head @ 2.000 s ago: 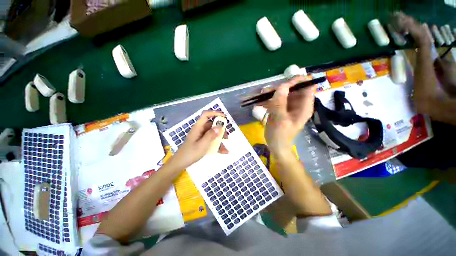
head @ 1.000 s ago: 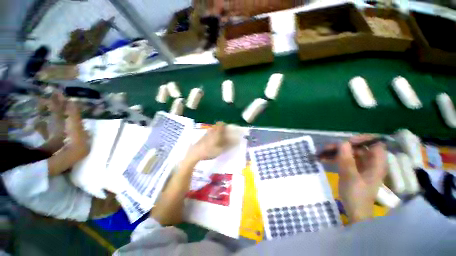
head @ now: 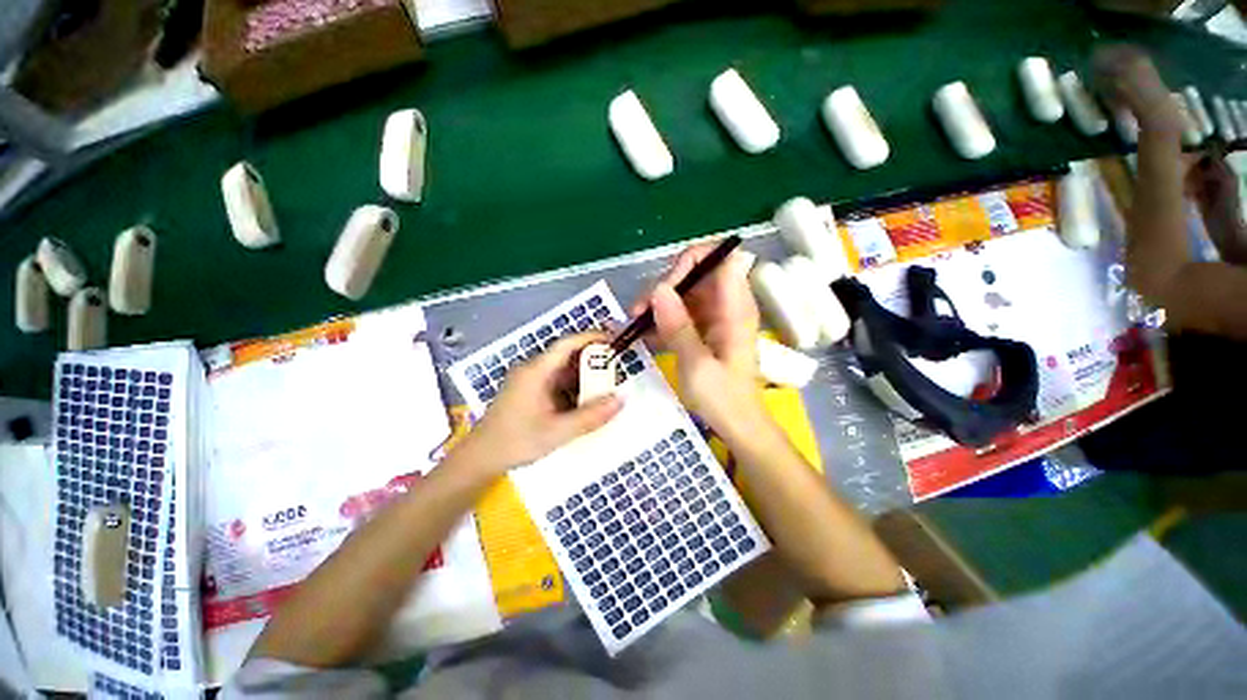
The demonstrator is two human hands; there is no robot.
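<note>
My left hand holds a white plastic housing end-up over the label sheet. My right hand holds thin black tweezers like a pen, their tip at the upper end of the housing. A dark mark shows on that end; whether a label is between the tips cannot be told. The label sheet lies tilted, with dark labels at top and bottom and a bare white band between. It lies partly on a yellow sheet. The fingers hide part of the housing.
A cluster of waiting housings lies right of my right hand. Beyond is the green conveyor belt with scattered housings. A black strap lies at right, spare label sheets with a housing on top at left. Another person's arm reaches in at far right.
One second ago my left hand was at the left by the belt edge and the view was turned left. Now both hands meet over the label sheet, with the tweezers at a housing.
</note>
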